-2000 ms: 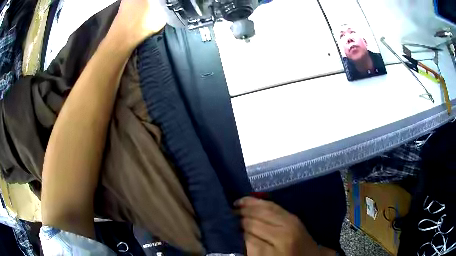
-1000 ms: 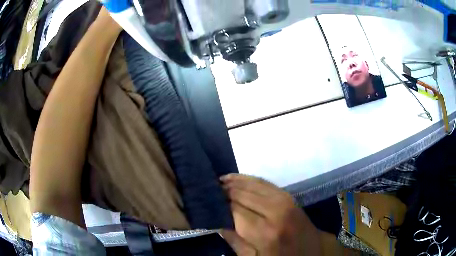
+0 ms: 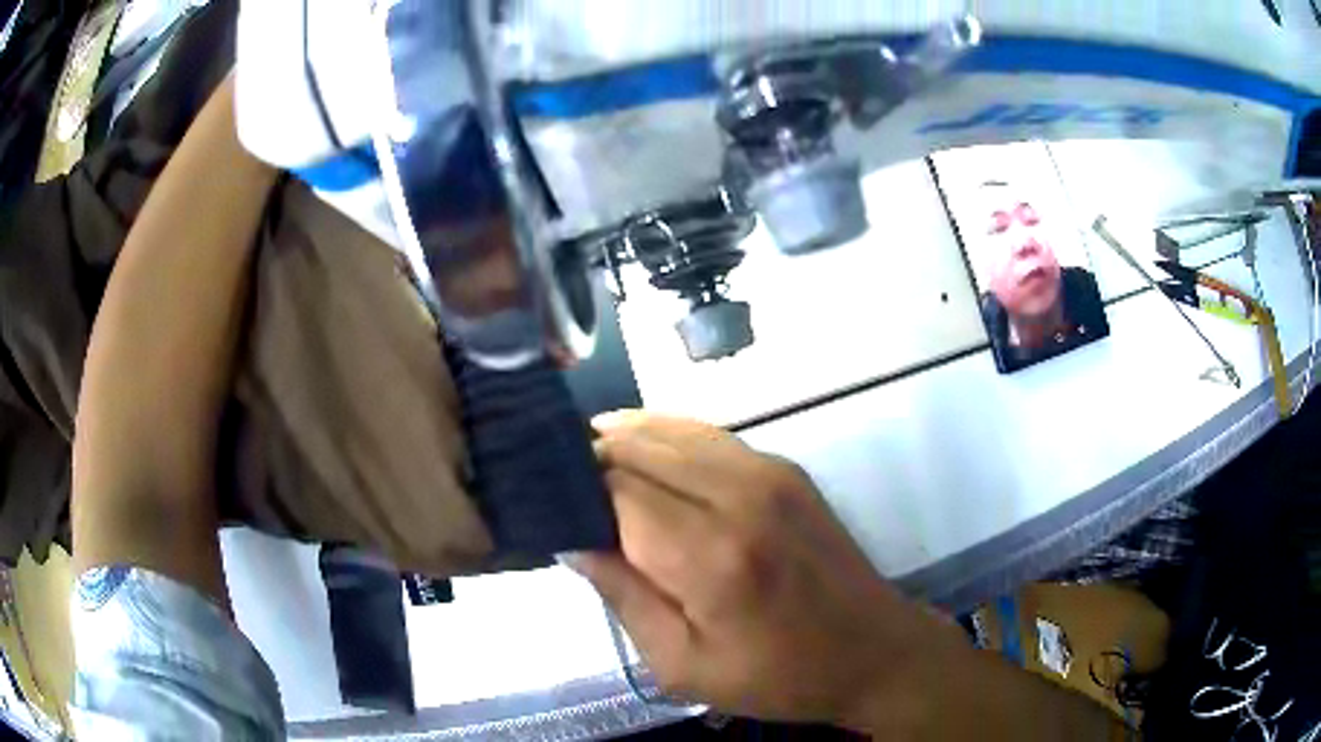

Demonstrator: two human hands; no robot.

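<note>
A gathered navy-black waistband (image 3: 529,464) runs from under the sewing machine head (image 3: 638,109) towards me. Brown cloth (image 3: 341,392) is attached along its left side and spreads to the left. My right hand (image 3: 710,558) pinches the near end of the waistband between thumb and fingers, just below the machine head. My left forearm reaches up over the brown cloth on the left; the left hand itself is hidden behind the machine head. The needle area is also hidden.
Grey tension knobs (image 3: 806,203) hang low over the table. A phone (image 3: 1032,276) showing a face lies on the white table, with thin metal tools (image 3: 1181,312) to its right. A cardboard box (image 3: 1087,638) and white cords on dark cloth (image 3: 1239,681) are below right.
The view has shifted up, showing more of the machine head. My right hand, still holding the waistband end, has moved up closer to the machine. My left hand has gone out of sight.
</note>
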